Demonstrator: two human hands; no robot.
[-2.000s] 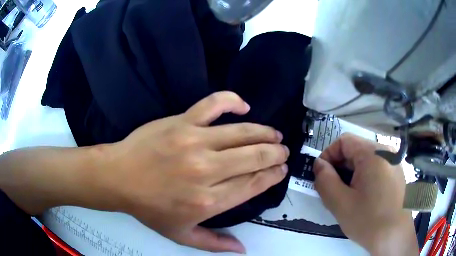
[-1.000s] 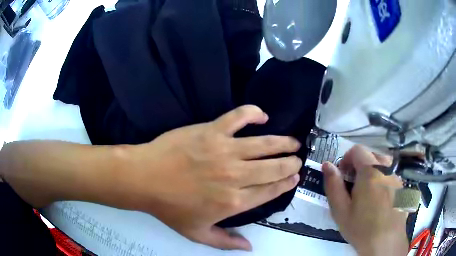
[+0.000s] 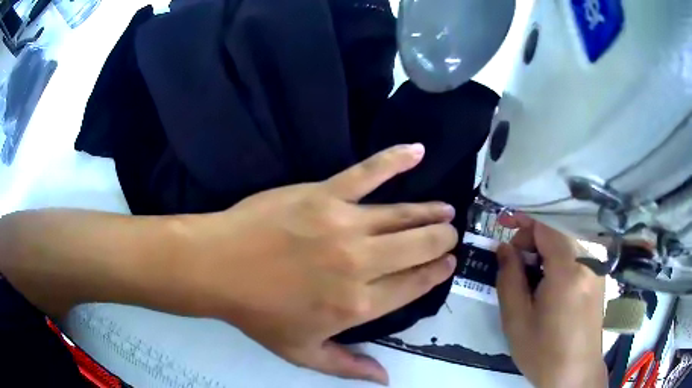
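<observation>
A black garment piece [image 3: 250, 98] lies heaped on the white table, its right edge beside the presser foot [image 3: 479, 216]. My left hand [image 3: 326, 258] lies flat on it with fingers spread, pressing it down. A white care label [image 3: 476, 289] with a black printed strip [image 3: 479, 264] over it sticks out from the garment's right edge. My right hand [image 3: 542, 284] pinches the right end of the labels between thumb and fingers, just below the machine head. The garment hides where the labels' left ends lie.
The white sewing machine head [image 3: 592, 114] fills the upper right. A grey rounded lamp [image 3: 454, 42] hangs beside it. Red-orange scissors handles [image 3: 642, 371] are at the lower right. A clear plastic bag [image 3: 26, 95] lies at the far left. A red edge [image 3: 87, 364] shows lower left.
Since two seconds ago, the view has shifted, showing more of the lamp and machine head. My left thumb side and index finger have spread slightly. The right hand still pinches the labels.
</observation>
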